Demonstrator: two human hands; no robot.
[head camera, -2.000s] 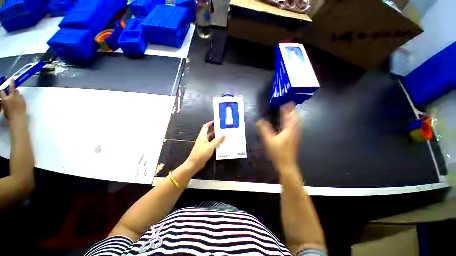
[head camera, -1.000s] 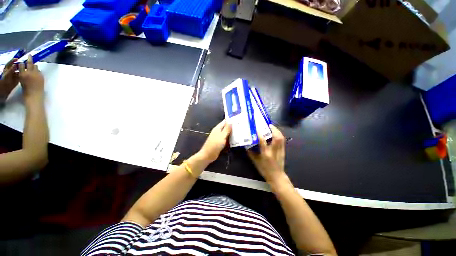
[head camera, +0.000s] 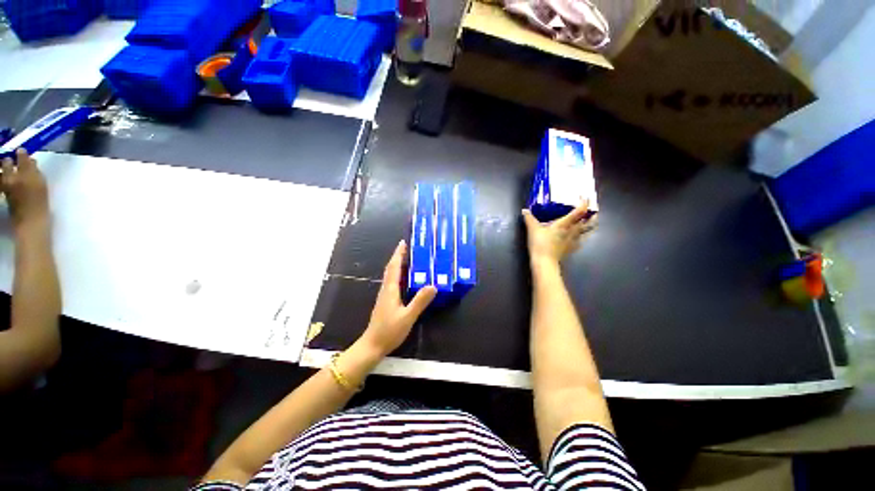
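Note:
Three retail boxes (head camera: 442, 238) stand side by side on the black table in front of me, blue spines up. My left hand (head camera: 391, 312) holds this group at its lower left, thumb at the near end. A row of finished boxes (head camera: 570, 173) stands to the right, with a white front and blue device picture showing. My right hand (head camera: 556, 236) is on the near end of this row, thumb and fingers around it; part of the row is hidden by the fingers.
Blue parts bins (head camera: 336, 56) and an orange tape roll (head camera: 215, 69) lie at the far left. A bottle (head camera: 410, 43) and flat black object (head camera: 433, 101) are at the far edge. A brown shipping carton (head camera: 700, 86) is far right. A neighbouring person's hand (head camera: 24, 184) holds a box at left.
The boxes between my hands are now squared into a block with spines up. My right hand has left them and moved right and away to the finished row.

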